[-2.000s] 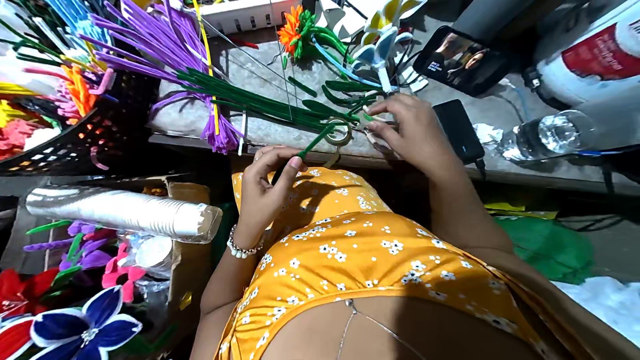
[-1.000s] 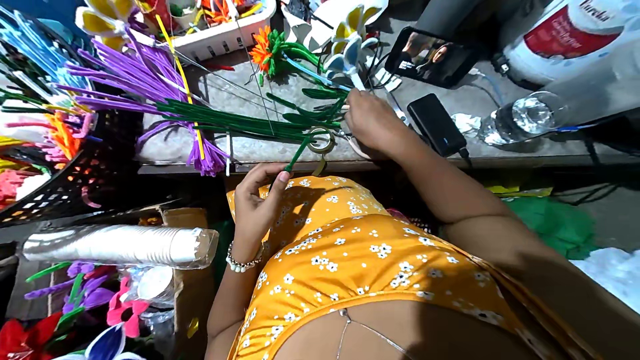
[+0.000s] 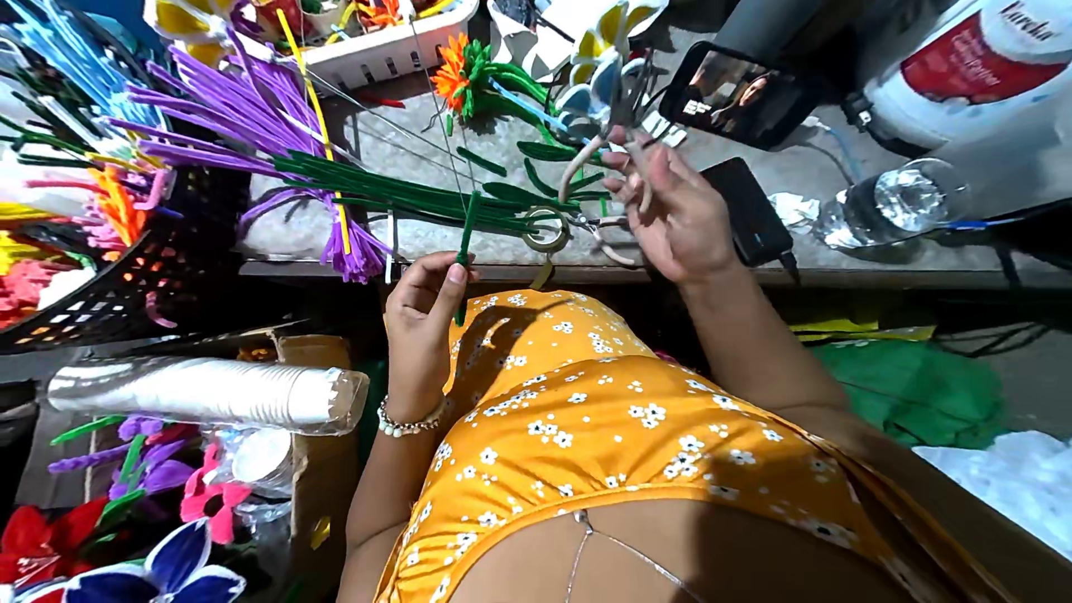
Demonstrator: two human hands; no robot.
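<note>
My left hand [image 3: 429,301] pinches a short green pipe-cleaner piece [image 3: 467,230] upright between thumb and fingers at the table's front edge. My right hand [image 3: 670,201] is raised over the table and holds scissors [image 3: 641,146] by pale handles, blades pointing up and away. Between the hands lie a bundle of long green pipe cleaners [image 3: 394,194], a roll of tape [image 3: 546,229] and a second pale-handled tool [image 3: 605,236]. Several looped green leaf shapes [image 3: 548,151] rest behind the tape. Purple pipe cleaners [image 3: 243,109] lie to the left, crossed by a yellow one [image 3: 314,113].
A phone [image 3: 741,96] and a black power bank [image 3: 748,209] lie at the right, near a clear bottle [image 3: 888,205]. Behind are a white basket [image 3: 377,54] and an orange pipe-cleaner flower [image 3: 452,74]. A black basket [image 3: 126,260] and stacked cups [image 3: 201,392] stand left.
My right hand has come up from among the green leaves and now has scissors in it. The green piece in my left hand now points upright, where it leaned toward the right before.
</note>
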